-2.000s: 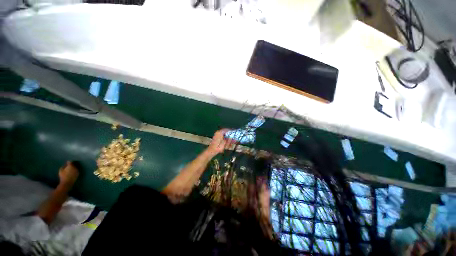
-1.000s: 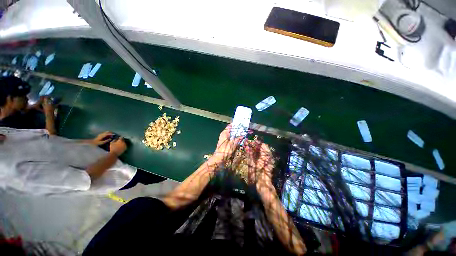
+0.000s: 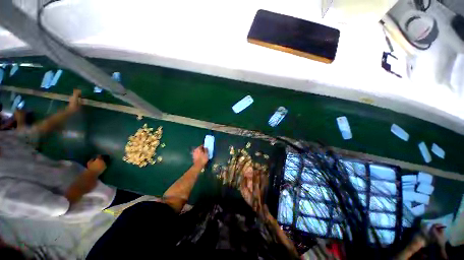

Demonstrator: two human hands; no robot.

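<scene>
My left hand [image 3: 200,156] holds a light-blue unit [image 3: 209,146] by its left edge, just above the green belt. My right hand [image 3: 248,182] is over the near heap of small tan-gold parts [image 3: 235,163]; hair crosses it, and whether its fingers hold a part cannot be told. The black compartment tray [image 3: 281,213] lies right of my right hand, its visible cells filled with light-blue units, partly covered by hair.
A second tan-gold heap [image 3: 144,146] lies to the left. Loose blue units [image 3: 278,117] lie beyond the pale rail [image 3: 189,122]. More units [image 3: 417,190] lie right of the tray. A person [image 3: 38,165] works at left; a dark phone-like rectangle [image 3: 294,35] is on the white shelf.
My hands have moved apart: the left now holds the blue unit to the left, the right is at the tan-gold heap. The neighbour's arm has reached out to the rail. The view has shifted.
</scene>
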